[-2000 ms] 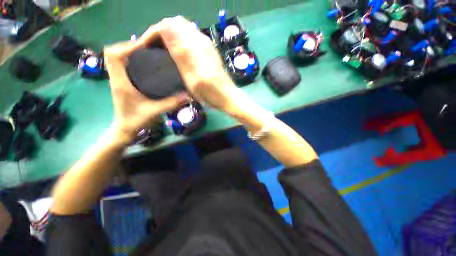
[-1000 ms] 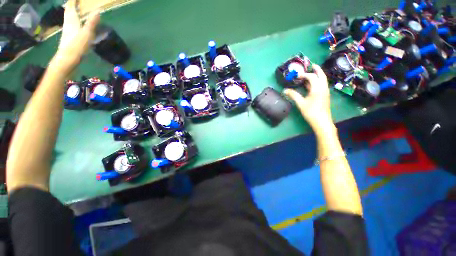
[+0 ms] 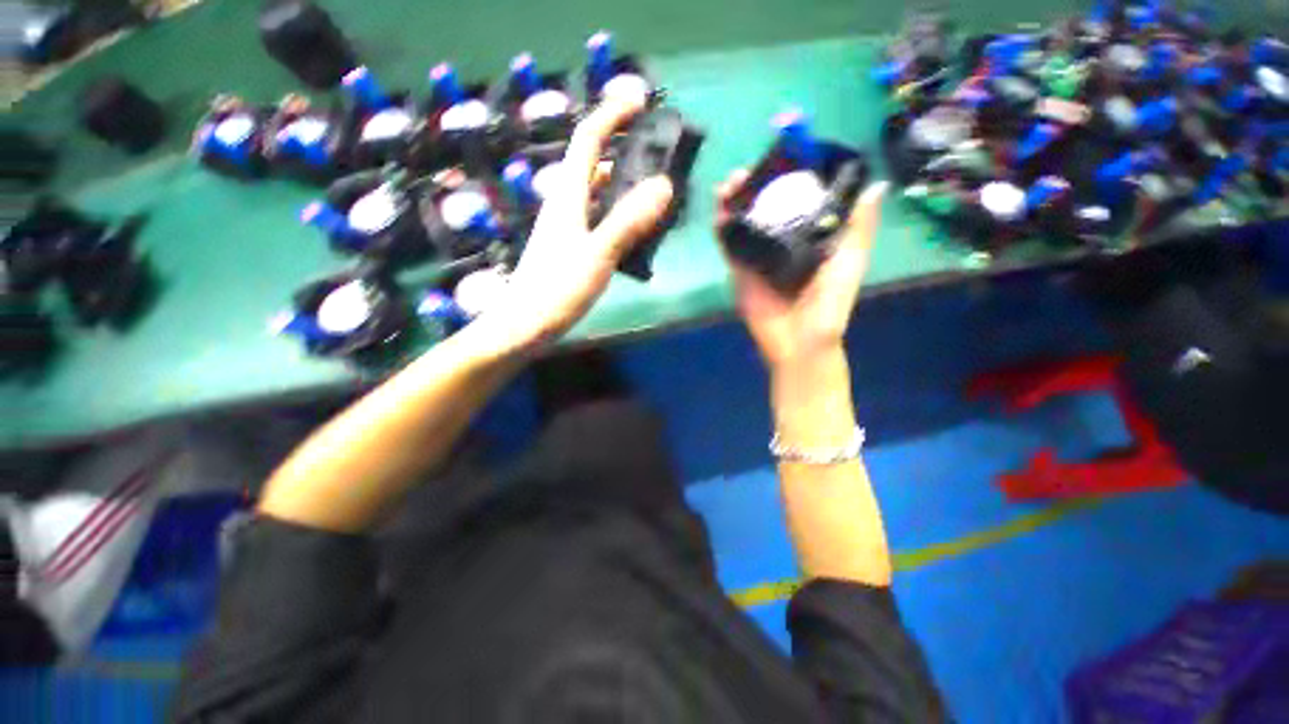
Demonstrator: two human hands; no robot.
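Note:
My left hand (image 3: 573,248) holds a black plastic shell (image 3: 662,184), likely a back cover, seen edge-on above the bench. My right hand (image 3: 809,290) holds an open half-built unit (image 3: 792,205) from below, its white disc facing up and a blue cylinder sticking out at its far side. The two pieces are apart, side by side. More half-built units with white discs and blue cylinders stand in rows on the green bench (image 3: 170,340); my left hand hides part of them. The frame is somewhat blurred.
A heap of wired units (image 3: 1103,127) lies at the right of the bench. Black shells (image 3: 85,276) lie at the left, with dark blocks (image 3: 308,43) behind. A red stool (image 3: 1081,474) and purple crate (image 3: 1187,672) stand lower right. A white cloth with dark red stripes (image 3: 88,545) shows lower left.
My left hand has come from the far left to the centre with a black shell. My right hand has lifted the half-built unit off the bench. The view has shifted.

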